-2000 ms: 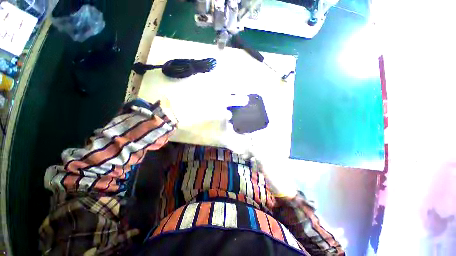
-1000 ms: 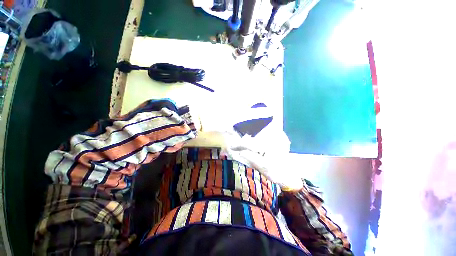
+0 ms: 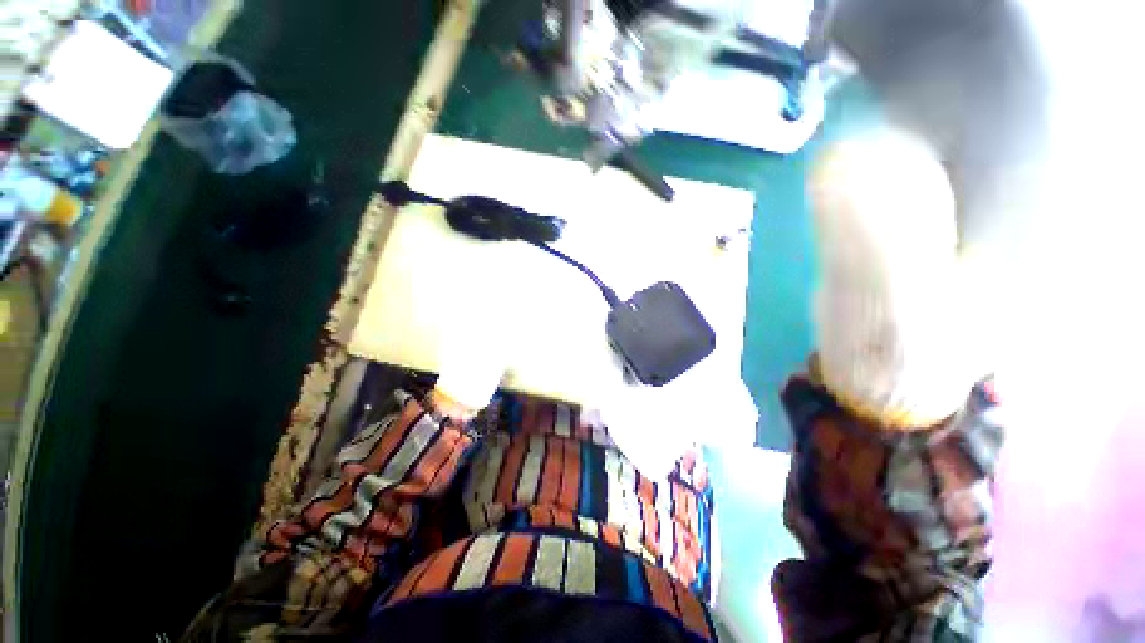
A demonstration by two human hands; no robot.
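Note:
The black square unit lies flat on the cream board, its cord running up left to a folded cord bundle. The black plug lies at the board's left edge. My left hand, gloved white, is at the board's lower left, left of the unit; glare hides its fingers. My right hand, in a white knit glove, is raised at the right, off the board and blurred. Its fingertips meet a blurred grey shape; whether it holds this cannot be told.
A metal fixture stands behind the board, with a dark shaft at the board's back edge. A clear plastic bag with something black lies on the dark green belt. A whitish mass sits below the unit. Glare fills the right side.
My right hand has left the unit and risen to the right. My left hand has drawn back slightly towards me. The unit now shows whole, its cord visible. The view has shifted.

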